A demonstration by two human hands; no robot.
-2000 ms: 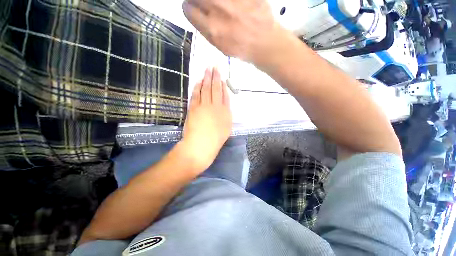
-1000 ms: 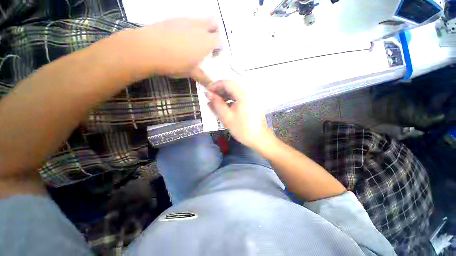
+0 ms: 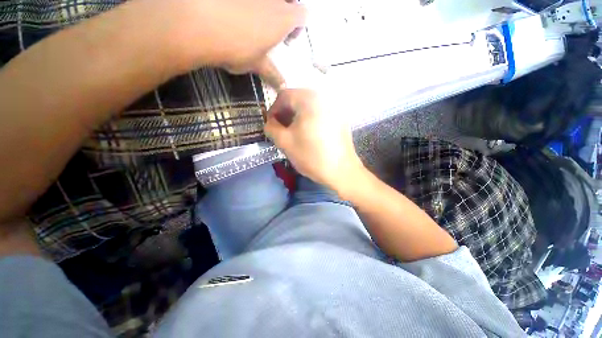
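The plaid garment (image 3: 191,122), dark with cream and yellowish lines, lies at the left of the white table, its straight edge under my hands. My left hand (image 3: 264,39) reaches over it from the left, palm down, one finger pointing down along the edge; its other fingertips are washed out in glare. My right hand (image 3: 307,129) is just below and right, fingers curled, thumb and forefinger close together at the edge. Whether either hand holds something small is not clear. A pale strip, perhaps a card, shows faintly between the hands.
A grey ruler strip (image 3: 237,162) runs along the table's front edge above my lap. The white sewing machine table (image 3: 396,76) extends right, with a blue-banded machine part (image 3: 507,53). A plaid pile (image 3: 472,211) lies lower right beside dark cloth.
Two seconds ago my left hand lay flat beside the garment's edge and my right hand was higher. Now my left arm crosses the garment and my right hand is lower, fingers curled.
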